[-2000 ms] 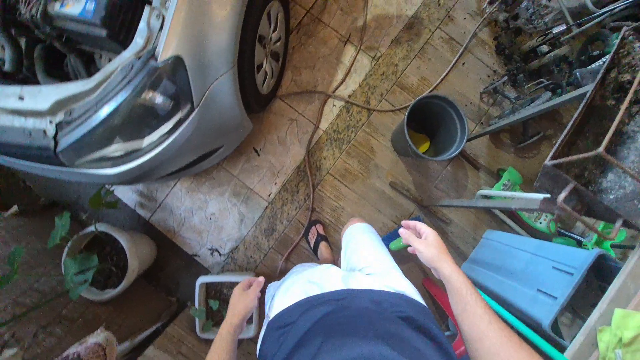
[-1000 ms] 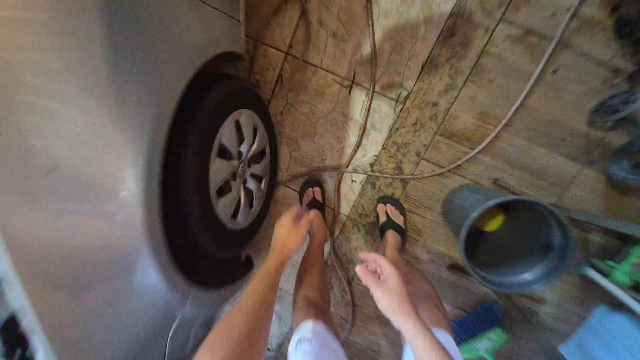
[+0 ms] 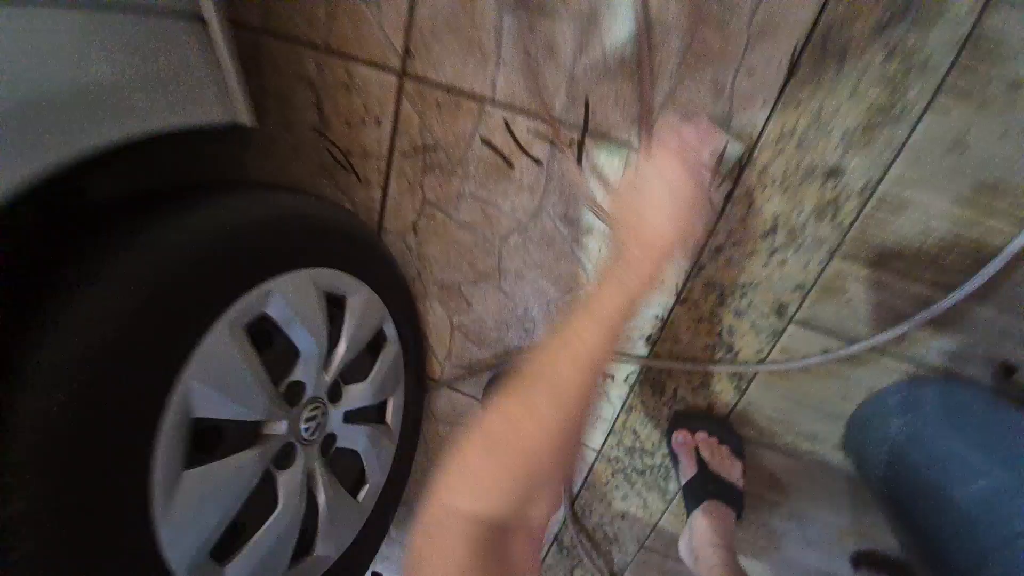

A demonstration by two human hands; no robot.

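My left hand [image 3: 676, 180] is blurred, stretched out over the tiled floor at the upper middle, its forearm rising from the bottom edge. It overlaps a thin hose [image 3: 645, 72] that runs up to the top edge; whether the fingers grip the hose or anything else cannot be told. My right hand is outside the view. Left of the forearm stands a car wheel [image 3: 312, 420] with a silver Volkswagen hubcap and a black tire.
My foot in a black flip-flop [image 3: 708, 468] rests on the floor at the lower right. A pale hose stretch [image 3: 904, 328] curves across to the right edge. A dark grey-blue bucket [image 3: 944, 472] stands at the far right. Silver car bodywork [image 3: 112, 80] fills the upper left.
The left hand has reached forward, away from my body, over the floor and hose. My right hand has gone out of view. The view has moved closer to the wheel and floor.
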